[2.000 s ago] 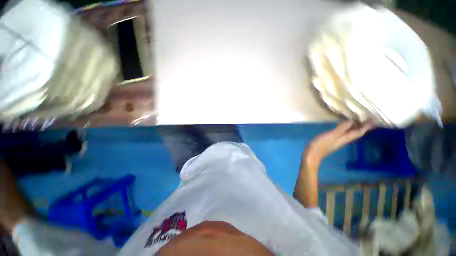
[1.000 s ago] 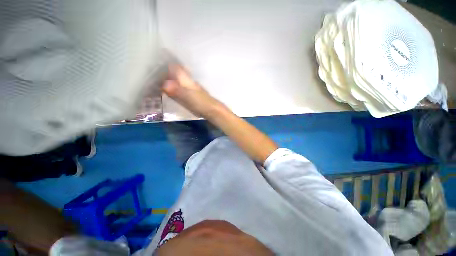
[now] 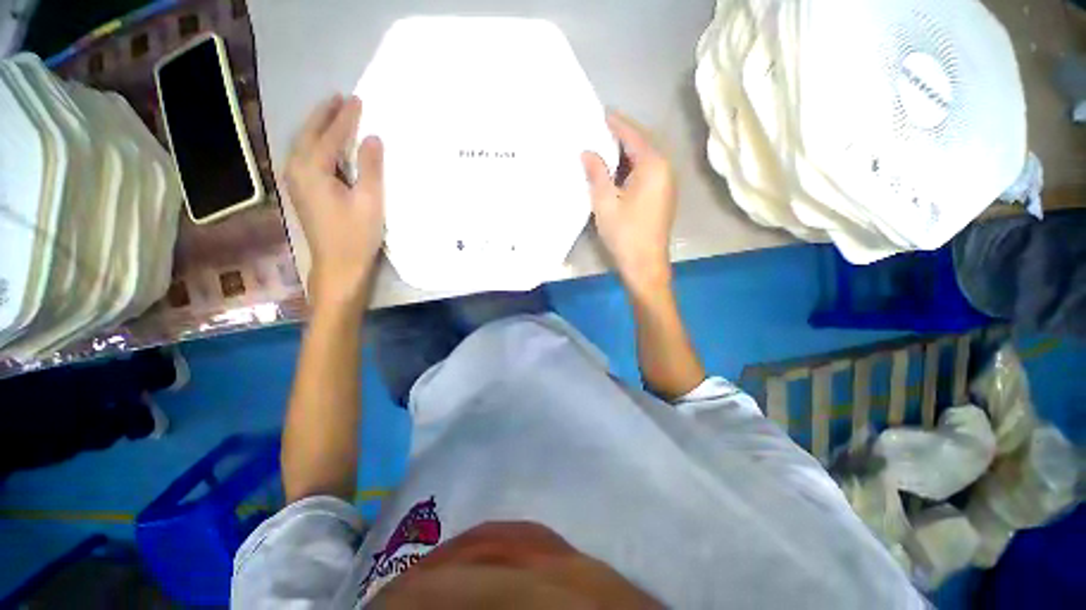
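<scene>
A white hexagonal printed panel (image 3: pixel 486 197) lies print side up on the light grey board, near its front edge. It is overexposed; a small brand mark and a few icons near its front edge show. My left hand (image 3: pixel 337 197) grips its left edge, thumb on top. My right hand (image 3: pixel 634 197) grips its right edge, thumb near the rim. The fingers under or behind the edges are partly hidden.
A fanned right-hand stack of panels (image 3: pixel 863 119) stands at the right. A left-hand stack of panels (image 3: pixel 101 215) is cut off at the left. A smartphone (image 3: pixel 207 129) lies on the patterned cover (image 3: pixel 232 284). A blue stool (image 3: pixel 214 506) and clear bags (image 3: pixel 941 459) are below.
The panel, blurred and large at the left a second ago, now lies on the board in front of me. Both hands are now at its sides. The phone shows again.
</scene>
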